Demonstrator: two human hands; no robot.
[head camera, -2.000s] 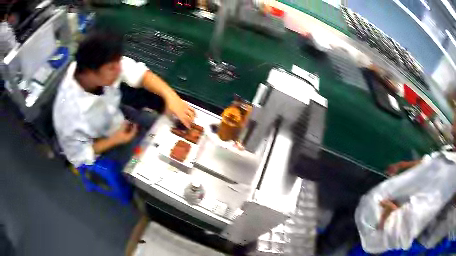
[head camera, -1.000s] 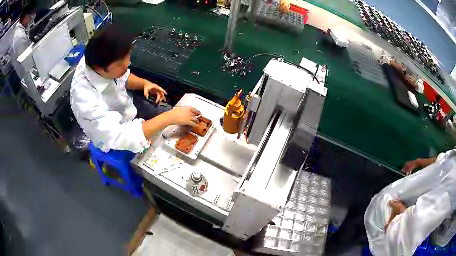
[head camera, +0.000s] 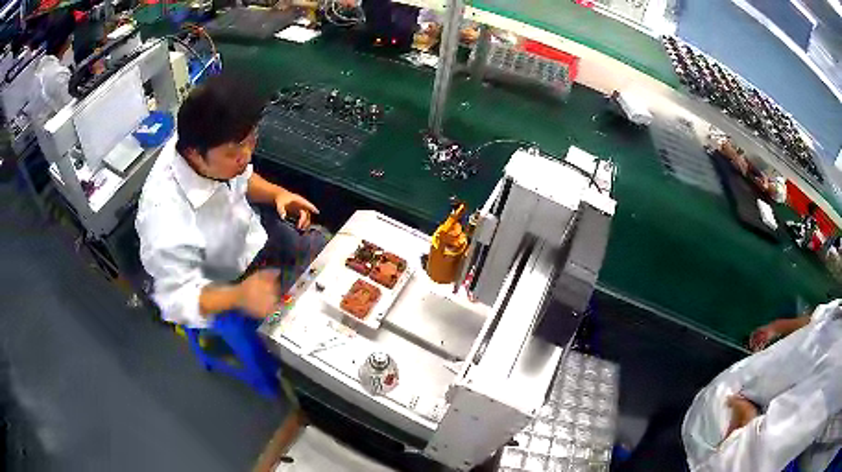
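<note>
Neither of my hands is in the picture. Nearest in front of me stands a white benchtop gantry robot (head camera: 480, 396) with an upright column. Copper-brown fixtures (head camera: 360, 299) sit on its flat bed, and one at the back holds small dark pieces. An amber-gold cylinder (head camera: 447, 258) stands by the column. A round silvery object (head camera: 378, 372) sits on the front part of the bed. A seated worker in a white coat (head camera: 198, 230) is at the robot's left, one hand blurred near the front-edge buttons.
A green bench (head camera: 545, 138) runs behind, with piles of small parts (head camera: 450, 157) and a metal post. Clear gridded trays (head camera: 563, 415) lie beside the robot. Another person's white sleeve (head camera: 775, 396) is at the right. A blue stool (head camera: 238, 355) is under the worker.
The worker's hand has moved from the fixtures to the robot's front edge. The view has shifted slightly, so the robot appears lower and farther right.
</note>
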